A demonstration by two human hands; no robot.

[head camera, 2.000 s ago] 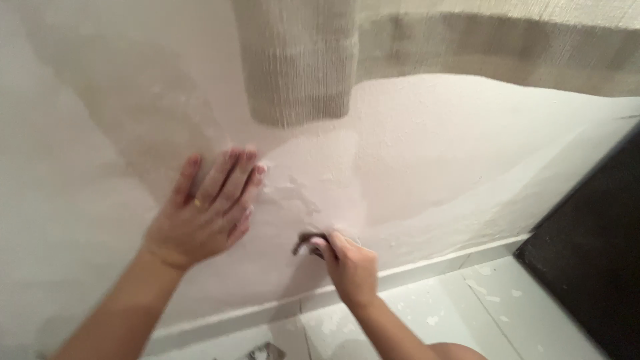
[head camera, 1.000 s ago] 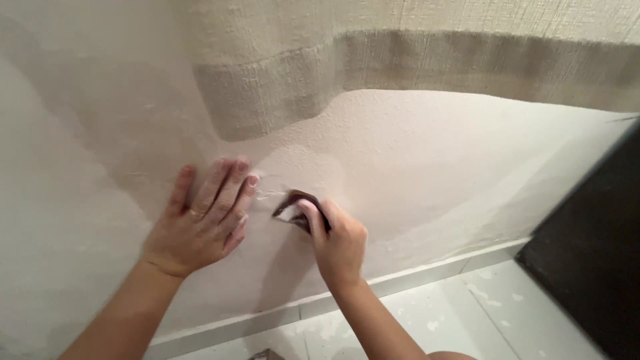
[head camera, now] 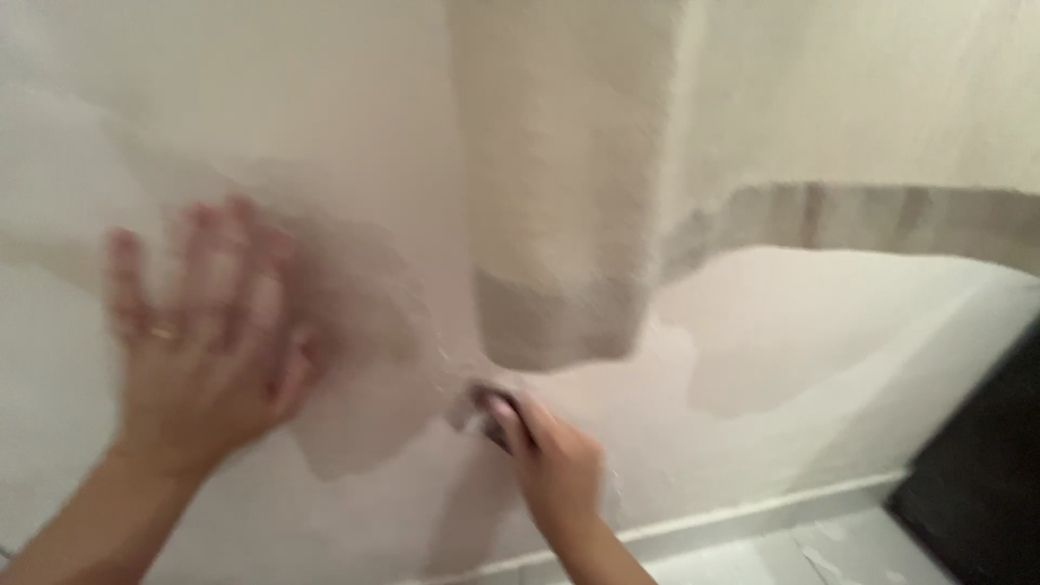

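My right hand point(head camera: 540, 455) grips a small dark scraping tool point(head camera: 491, 414), blurred, whose edge is at the wall below the hanging curtain. The tool's exact kind cannot be told. My left hand point(head camera: 211, 325), with a ring on one finger, has its fingers apart at the left, near the wall; blur hides whether it touches. The pale wall point(head camera: 366, 504) shows uneven patches and small raised flakes beside the tool.
A beige curtain point(head camera: 569, 203) with a darker hem hangs over the wall. Below run a baseboard point(head camera: 756, 508) and a white tiled floor point(head camera: 845, 544) with pale flakes. A black object point(head camera: 983, 471) stands at the right.
My left hand has come away from its earlier spot on the wall and is farther from the right hand. The tool remains in my right hand, now near the curtain's lower fold. The view has shifted.
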